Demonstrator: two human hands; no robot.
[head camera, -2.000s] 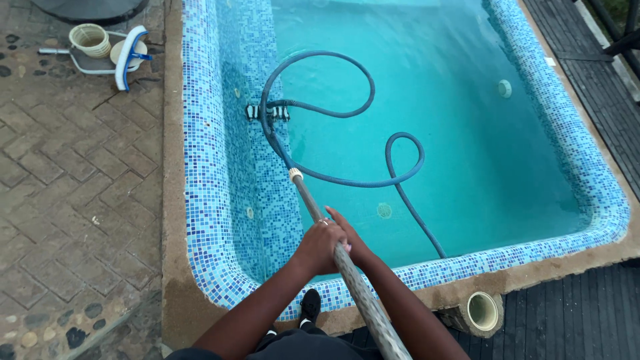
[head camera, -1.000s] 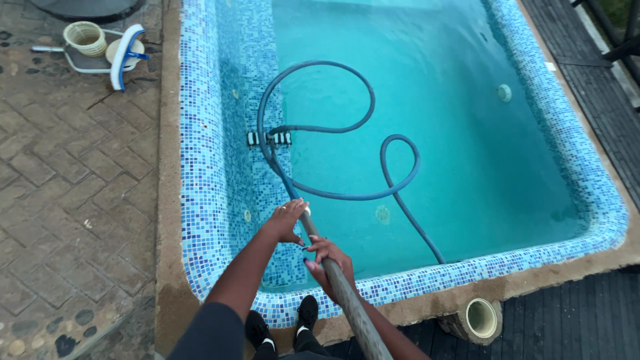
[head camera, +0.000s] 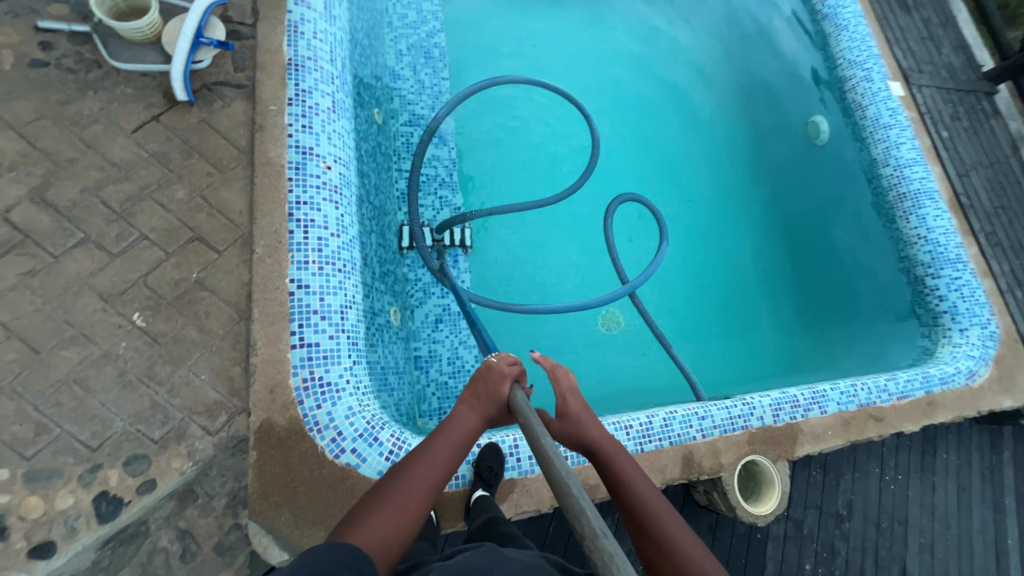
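My left hand is closed around a long grey pole over the near left corner of the pool. Just right of the pole, my right hand is raised with its fingers apart; whether its palm touches the pole I cannot tell. The pole's far part runs down into the water to a pool vacuum head with white and dark segments, lying on the tiled underwater ledge. A blue ribbed hose leaves the head, loops over the water and crosses the pole's line, with a smaller loop ending near the close pool wall.
The mosaic-tiled pool edge curves in front of my feet. Brick paving lies left, with a white bucket and a blue-and-white pool brush at the top. A round opening sits beside dark decking at right.
Two seconds ago both hands were together on the pole; now they are apart, the right one with its fingers spread. The pole's light-coloured collar, seen farther out before, is no longer visible beyond my hands.
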